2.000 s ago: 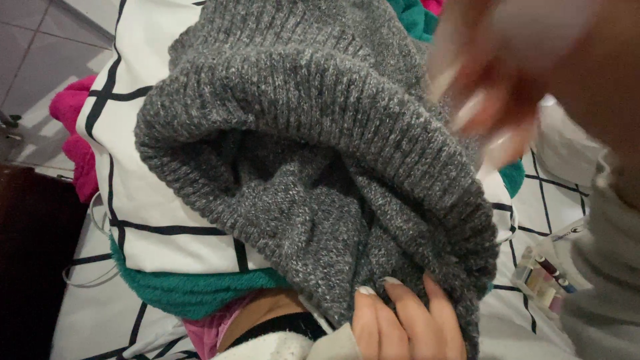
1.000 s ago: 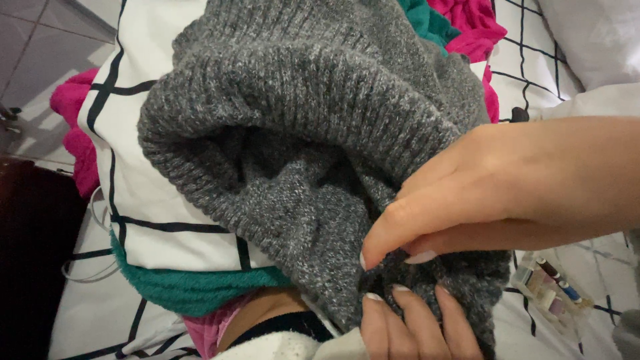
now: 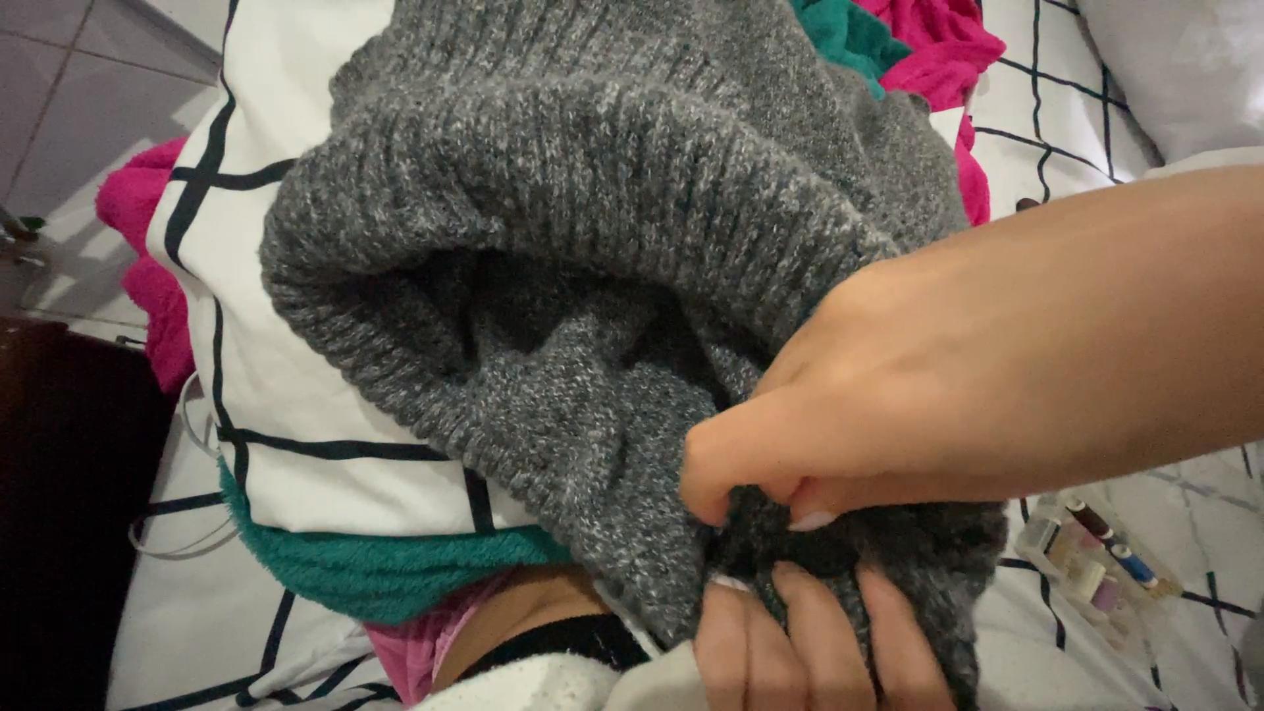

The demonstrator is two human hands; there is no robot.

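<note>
A gray knitted garment (image 3: pixel 592 415) with a wide ribbed band lies spread over a white cushion or cloth with black lines (image 3: pixel 336 494). Its opening faces me, showing dark folds inside. At the lower right edge, my left hand (image 3: pixel 810 642) presses its fingers onto the knit. Just above, my right hand (image 3: pixel 869 385) reaches in from the right, palm down, with fingers bent at the knit; the fingertips are partly hidden. Whether it pinches the fabric or a small tool such as a needle cannot be seen.
A clear plastic box (image 3: pixel 1101 568) with several thread spools sits on the black-lined white bedding at the right. A teal fleece (image 3: pixel 395 573) lies beneath the cushion, and pink fabric (image 3: pixel 158 257) shows at the left. A dark piece of furniture (image 3: pixel 69 523) stands at lower left.
My right hand, raised and blurred at the upper right two seconds ago, has come down to the knit beside my left hand. The left hand has stayed at the garment's lower edge.
</note>
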